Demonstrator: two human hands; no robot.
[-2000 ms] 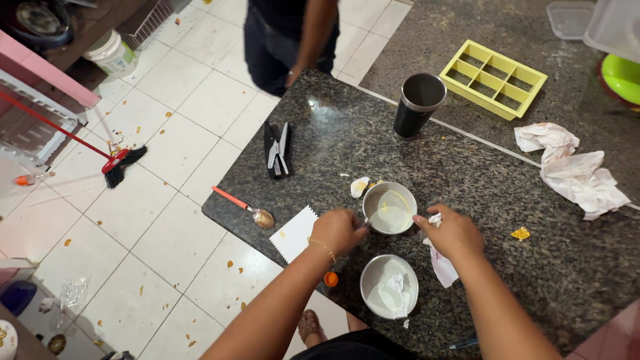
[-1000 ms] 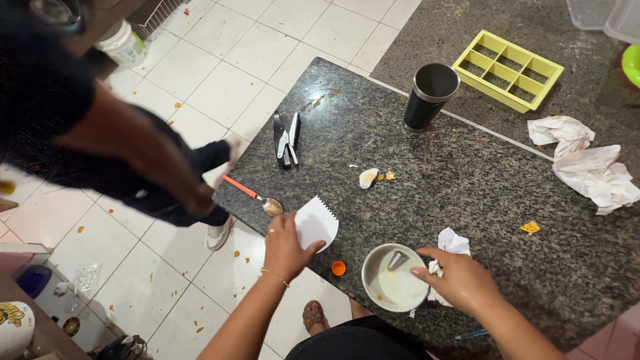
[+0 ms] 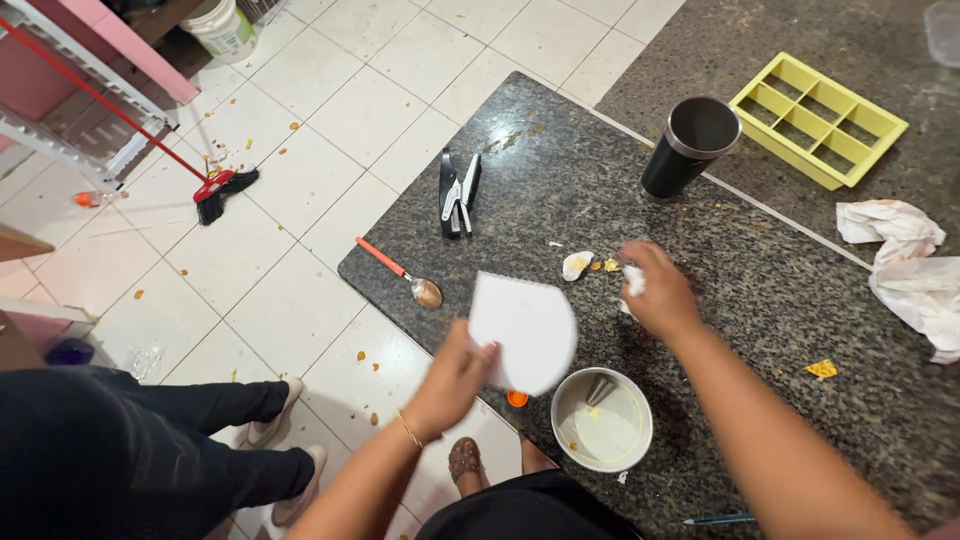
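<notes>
My left hand [image 3: 459, 379] grips a white plastic dough scraper [image 3: 525, 330] with a toothed edge, held over the counter's near edge. In my right hand [image 3: 656, 292] is a crumpled white tissue [image 3: 634, 282], close to yellow crumbs [image 3: 611, 265] and a stained white scrap [image 3: 577, 265]. A round metal pan [image 3: 641, 420] stands below the hands, a small metal piece [image 3: 601, 390] inside it. An orange cap [image 3: 517, 398] lies between scraper and pan. A spoon with an orange handle [image 3: 381, 256] rests near the left edge.
Farther back are a lemon squeezer-like hand tool [image 3: 457, 196], a black tumbler [image 3: 688, 148], a yellow divided tray [image 3: 821, 120] and crumpled stained paper [image 3: 911, 277]. A pen [image 3: 718, 518] lies at the near edge. Another person's legs [image 3: 217, 427] and a broom [image 3: 221, 187] are at left.
My left hand has lifted the scraper from the counter. My right hand has moved from beside the pan toward the crumbs. The other person has moved. Of two pans seen earlier, one shows now.
</notes>
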